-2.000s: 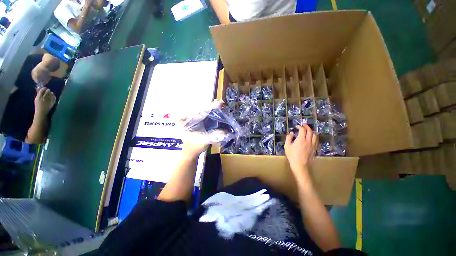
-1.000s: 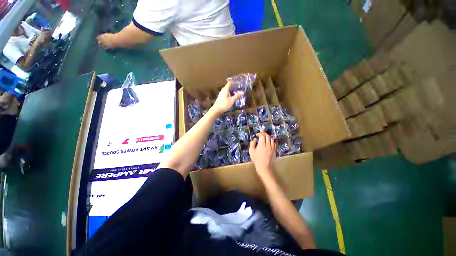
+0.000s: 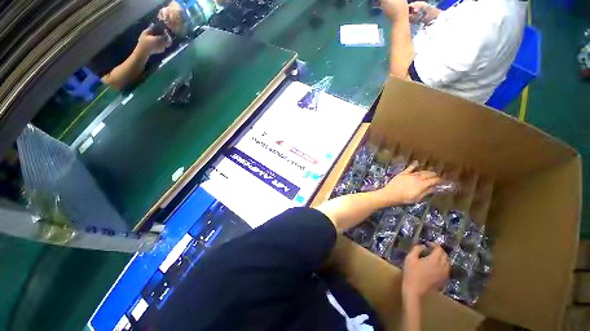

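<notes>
The open master carton [image 3: 543, 220] stands at the right, with thin card partitions forming cells inside. Dark bagged units [image 3: 388, 226] in shiny clear plastic fill many cells; several cells along the far side show bare card. My left hand [image 3: 414, 184] is inside the carton over the upper cells, with clear plastic at its fingertips; its grip is partly hidden. My right hand [image 3: 426, 268] is over the near cells with curled fingers, a small dark thing at the fingertips; I cannot tell if it is held. One bagged unit [image 3: 312, 98] lies on the far end of the white printed box [image 3: 284, 136].
A green board [image 3: 194, 116] lies left of the white box, with another dark bagged item [image 3: 179, 90] on it. Blue printed packaging [image 3: 174, 258] is nearer me. A person in white [image 3: 472, 45] sits beyond the carton. Another person's hands [image 3: 155, 39] show at upper left. Cardboard sheets are stacked at upper left.
The view has swung left, so the carton sits further right and lower. My left hand has lowered from above the far cells into the carton. My right hand stays over the near cells.
</notes>
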